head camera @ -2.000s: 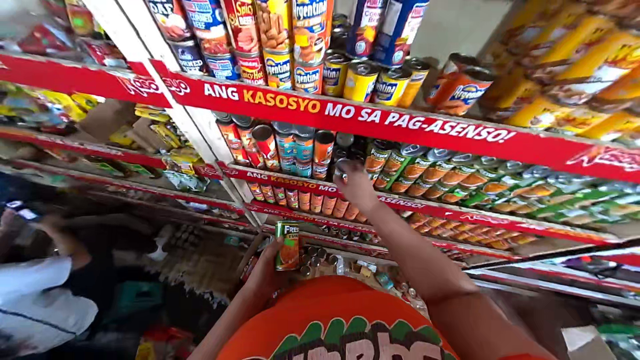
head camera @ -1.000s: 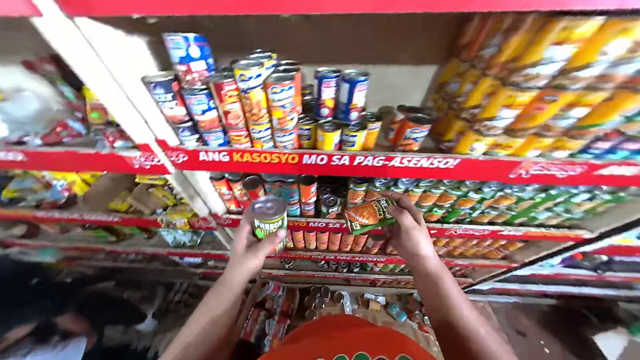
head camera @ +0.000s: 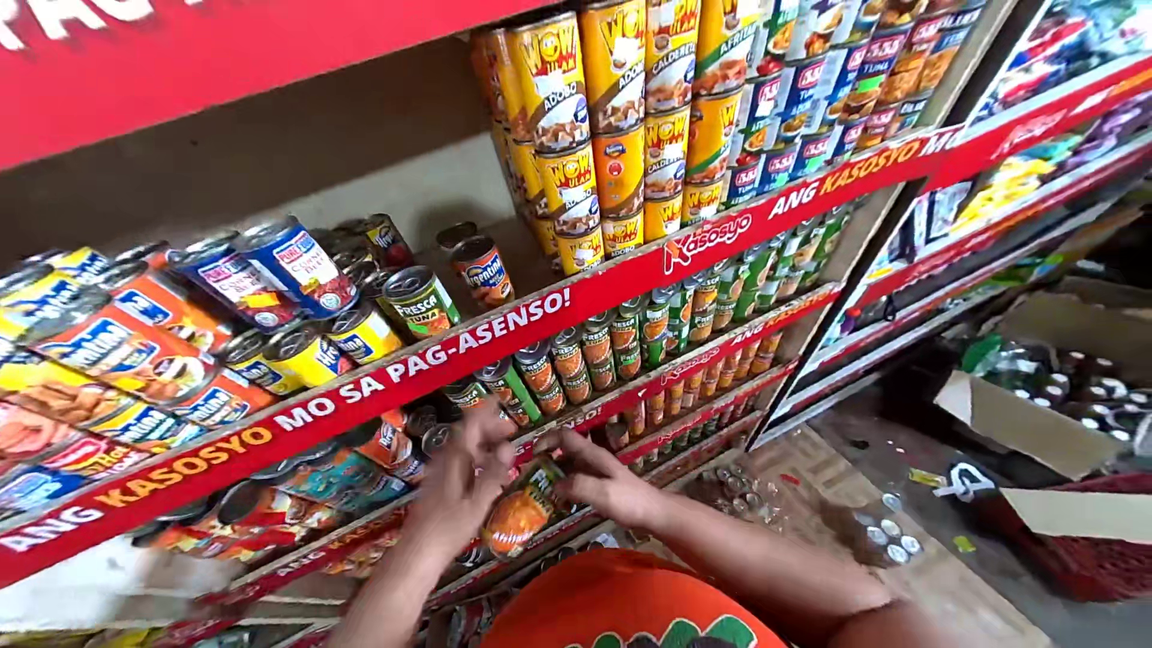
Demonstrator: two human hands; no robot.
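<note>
A tilted Fresca tuna can with a green and orange label is between my hands, just in front of the shelf. The fingers of my right hand are at its upper right side and appear to hold it. My left hand, blurred, is raised at the can's left, its fingers apart near the shelf edge. Another Fresca tuna can stands upright on the shelf above, beside yellow-labelled cans and an Argentina can. Rows of Fresca cans line the shelf below.
A red printed shelf strip crosses the view above my hands. Stacked Wow Ulam cans stand on the upper shelf. At the right, an open cardboard box holds bottles, and cans in clear wrap lie on floor cardboard.
The view has turned and moved closer to the shelves. One second ago each hand held a can; now only one can is between them, and my left hand has let go of its can.
</note>
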